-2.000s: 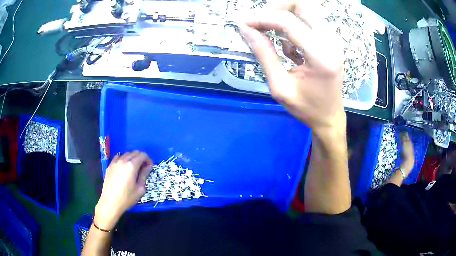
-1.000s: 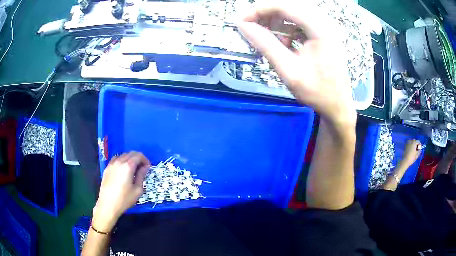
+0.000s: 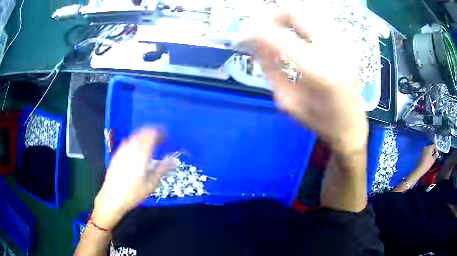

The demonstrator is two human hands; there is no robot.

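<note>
My left hand (image 3: 133, 172) is over the lower left of the large blue bin (image 3: 215, 125), blurred, with thumb and fingers apart and no part visible in it. A pile of small white stemmed parts (image 3: 183, 181) lies in the bin just right of my left hand. My right hand (image 3: 305, 75) is raised over the bench at the right end of the metal fixture (image 3: 175, 17), bent and blurred. Glare and blur hide its fingertips, so I cannot tell if it holds a part. Under and beside it is a white tray (image 3: 370, 100) with loose small components.
Cables (image 3: 107, 42) lie left of the fixture. A dark flat rectangle (image 3: 385, 82) is at the tray's right edge. A round feeder (image 3: 426, 55) stands at far right. Side blue bins with pale parts are at left (image 3: 60, 175) and right (image 3: 407, 150). Another person's hand (image 3: 427, 157) is at right.
My left hand has risen from the pile's left edge, moved up and right, and opened. My right hand has shifted slightly right and down. The view has shifted slightly.
</note>
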